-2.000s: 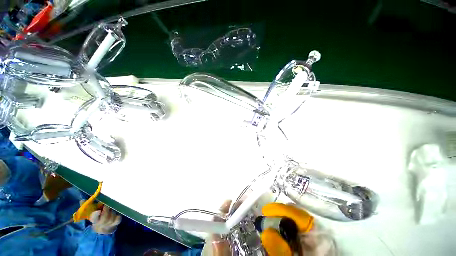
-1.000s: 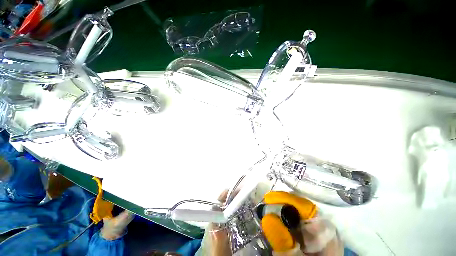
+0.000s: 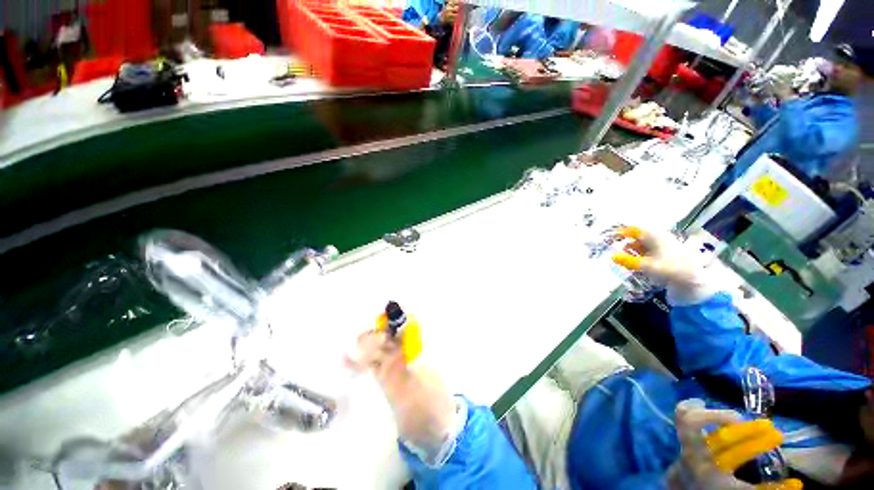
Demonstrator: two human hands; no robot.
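A mirror-silver balloon-dog figurine [image 3: 251,349] is at the lower left, its long lobes over the white bench and the belt's edge. It is partly blurred and cut off by the frame. My right hand [image 3: 398,368], in a thin glove with orange finger cots, is right of the figurine, above the bench. It holds a small cylinder [image 3: 394,314] with its black end up. My right hand appears apart from the figurine. My left hand is not in view.
The white bench [image 3: 479,287] runs to the upper right beside the green belt [image 3: 383,196]. Red bins [image 3: 369,48] stand beyond. A blue-gowned person's orange-tipped hands [image 3: 656,256] are at the right, one near shiny parts. Another blue-gowned person stands farther back.
The view has swung right and up. The figurine now shows lower left. My right hand with the cylinder is now apart from it. My left hand has gone out of view.
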